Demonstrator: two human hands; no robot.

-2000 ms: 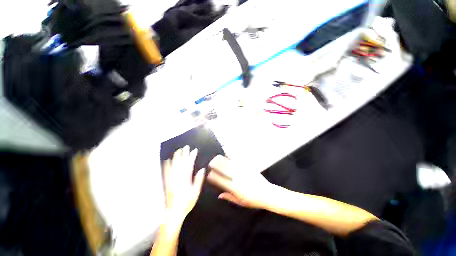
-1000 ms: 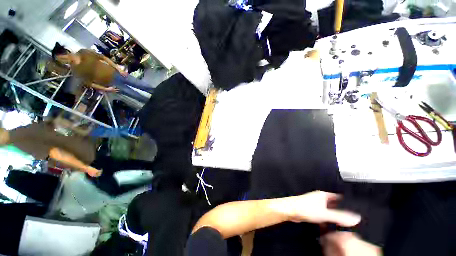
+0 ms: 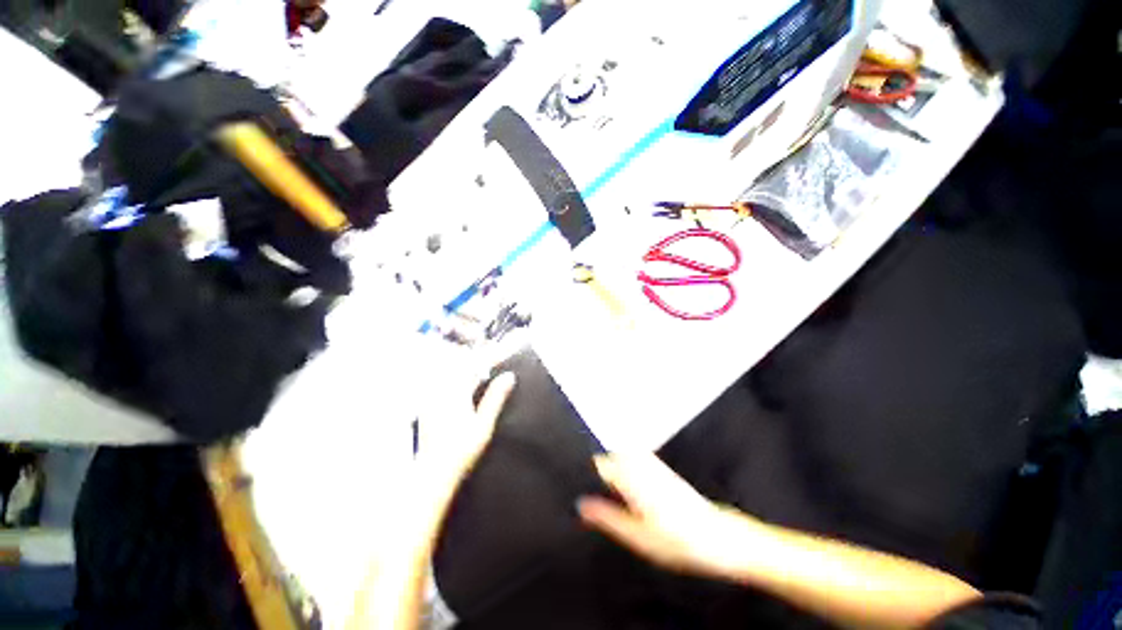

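Observation:
A black fabric piece (image 3: 523, 492) runs from the sewing machine's needle area (image 3: 486, 318) down to the table's front edge. My left hand (image 3: 465, 425) lies at its left edge, fingertips just below the needle area; glare hides whether it grips. My right hand (image 3: 658, 507) rests on the cloth's right edge, thumb and fingers apart. The white machine head (image 3: 664, 105) has a blue stripe, with a black strap (image 3: 541, 179) across it. Fine needle parts are blurred.
Red-handled scissors (image 3: 692, 273), small snips (image 3: 701, 211), a tan strip (image 3: 603, 293) and a clear plastic bag (image 3: 827, 172) lie right of the needle area. Black garments (image 3: 160, 308) are heaped at left. Dark cloth (image 3: 861, 369) hangs beside the table's front edge.
The view has swung back to the right, and the people seen at left are out of it. Both hands have moved from the lap-side cloth up to the piece near the needle.

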